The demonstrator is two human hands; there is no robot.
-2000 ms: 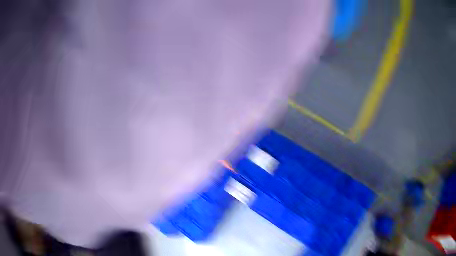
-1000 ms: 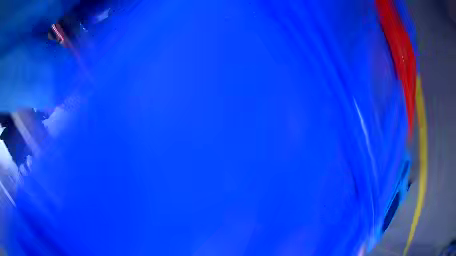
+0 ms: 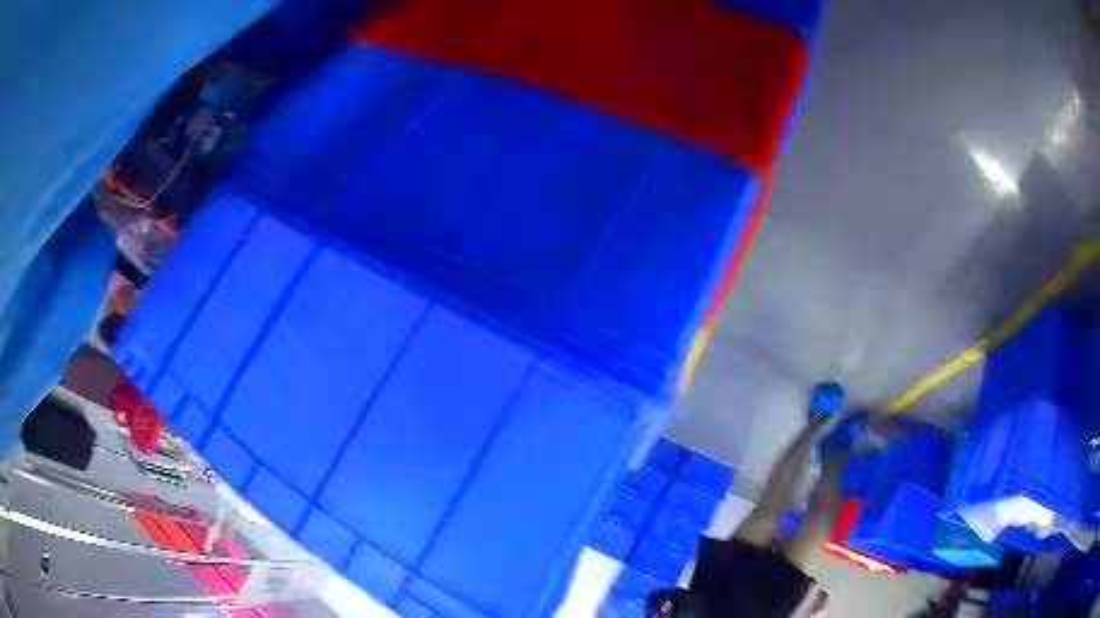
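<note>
A stack of blue bins [image 3: 398, 386] fills the middle of the head view, very near, with ribbed sides and tilted in the picture. A red bin or layer [image 3: 603, 60] lies in the stack, above the blue ones in the picture. Neither my left hand nor my right hand can be seen. Whether a hand touches the stack is hidden or out of the picture.
Light-blue cloth [image 3: 85, 157] fills the upper left. A person [image 3: 754, 573] with blue shoe covers is at the lower right, near more blue bins [image 3: 1025, 423]. Grey floor with a yellow line [image 3: 965, 359] lies right. Another blue stack [image 3: 663, 513] stands behind; line equipment is lower left.
The blue surface that filled the view now shows as a ribbed stack with a red part on top. The floor, a person and more bins have come into view at the right.
</note>
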